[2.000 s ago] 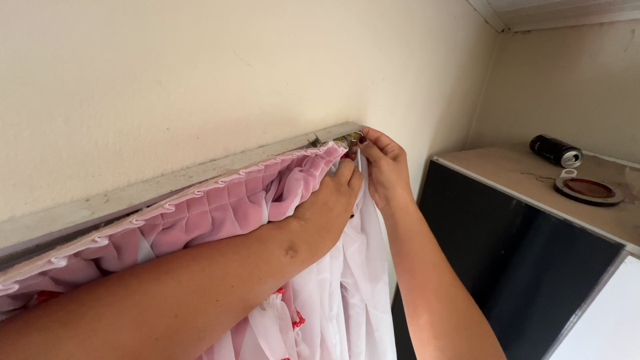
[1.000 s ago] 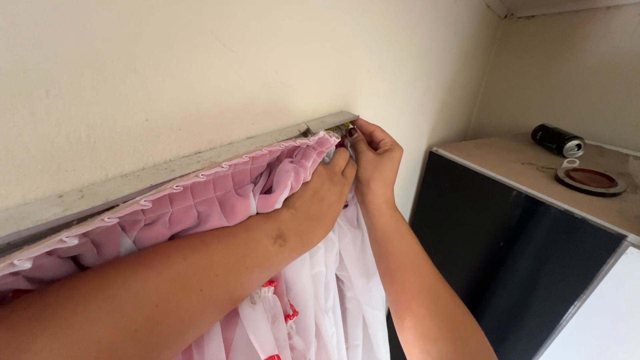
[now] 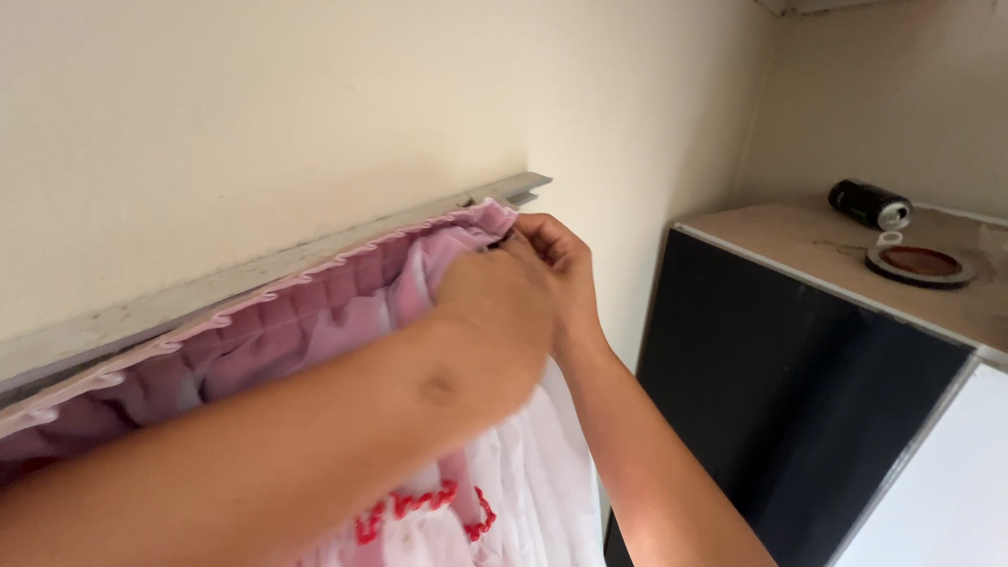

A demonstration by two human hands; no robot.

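Note:
A pleated pink curtain [image 3: 315, 295] runs along the underside of a grey curtain rail [image 3: 315, 246] on the wall. White sheer fabric [image 3: 543, 457] with red trim hangs below it. My left hand [image 3: 504, 303] is at the curtain's right top corner, blurred, its fingers mostly hidden behind its back and the cloth. Close beside it, my right hand [image 3: 561, 256] has bent fingers at the same corner, just under the rail's right end. What the fingertips of either hand pinch is hidden.
Right of my arms stands a cabinet with a dark side panel [image 3: 787, 378]. On its dusty top lie a black drink can [image 3: 869, 204] on its side, a small white ring [image 3: 890, 238] and a round lid-like disc [image 3: 920, 264].
Both hands have come down slightly from the rail's right end, which now shows bare above them. My left hand has moved over towards my right hand.

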